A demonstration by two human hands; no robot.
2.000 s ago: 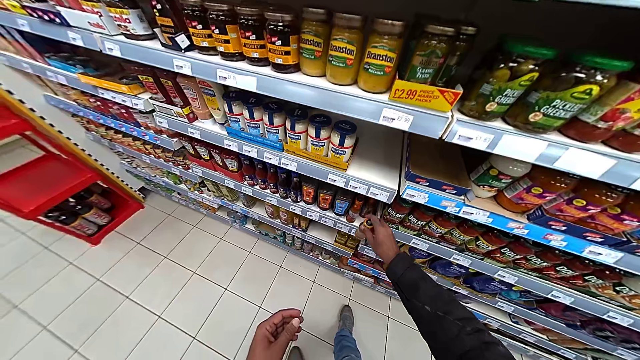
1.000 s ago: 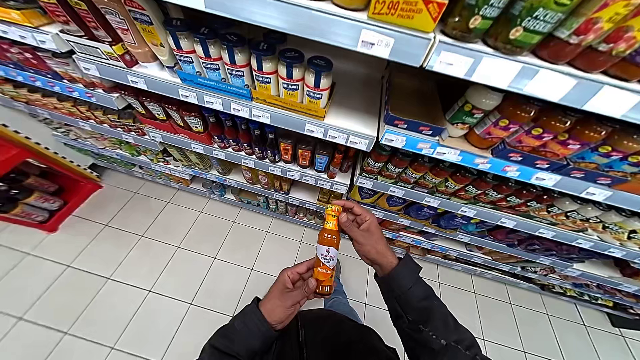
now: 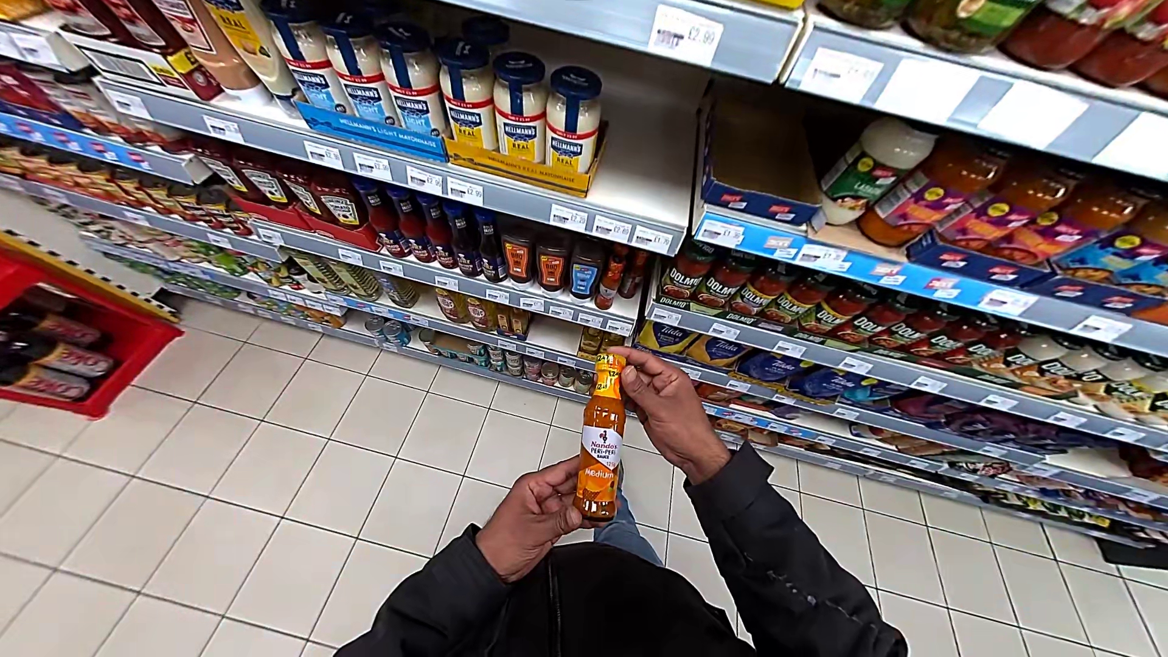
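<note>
A glass bottle of orange Nando's peri-peri sauce [image 3: 599, 447] stands nearly upright between my hands, its label towards me. My left hand [image 3: 534, 516] grips the lower part of the bottle from the left. At the top, my right hand [image 3: 666, 406] has its thumb and fingers on the yellow cap and neck. Beyond the bottle, on a middle shelf, are small sauce bottles [image 3: 610, 278] beside squeeze bottles of sauce [image 3: 552, 263].
Shop shelves [image 3: 630, 214] run across the view with mayonnaise jars [image 3: 520, 114], pasta sauce jars [image 3: 803, 301] and an open cardboard tray [image 3: 762, 151]. A red stand [image 3: 137, 365] with bottles is at the left. Tiled floor [image 3: 301, 456] lies below.
Two seconds ago my right hand was at the shelf and my left hand was apart, below it. Now both hands hold the sauce bottle in front of me, as they did one second ago.
</note>
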